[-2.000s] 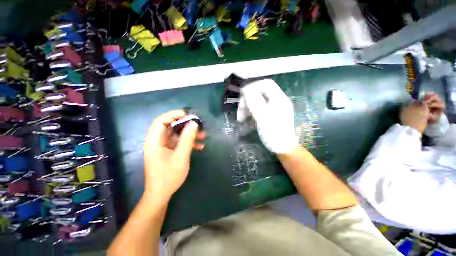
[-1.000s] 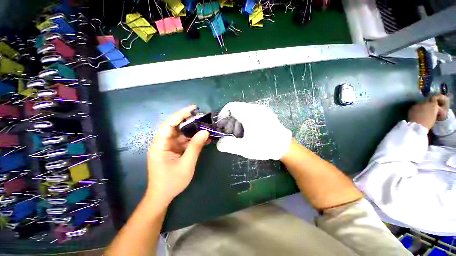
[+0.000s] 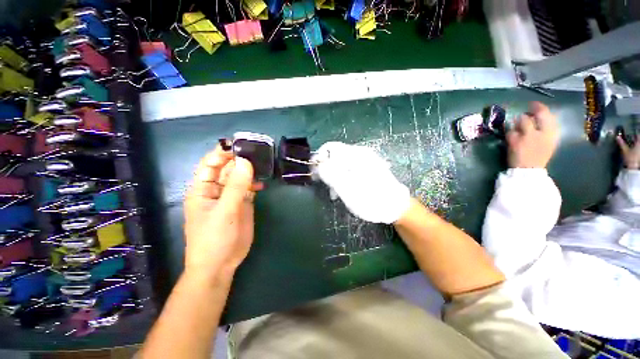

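Observation:
My bare left hand (image 3: 221, 200) holds a watch body (image 3: 254, 156) between thumb and fingers. Its glossy black face with a silvery rim is turned up. A small dark part shows at the fingertips on its left, too small to tell. My white-gloved right hand (image 3: 361, 181) grips the wire handles of a black binder clip (image 3: 295, 160). The clip is just right of the watch body, apart from it by a narrow gap. The glove hides the handle ends.
A tray of clamped units (image 3: 130, 210) stands at the left. Loose coloured clips (image 3: 243, 31) lie beyond the pale strip (image 3: 316, 90). At the right, a coworker's hand (image 3: 532, 137) is beside two watch bodies (image 3: 469, 127) on the bench. A metal arm (image 3: 582, 56) crosses the upper right.
The black clip has moved off the watch body to its right. The watch body has turned face up. The coworker's hand has reached in, and a second watch body lies beside the first.

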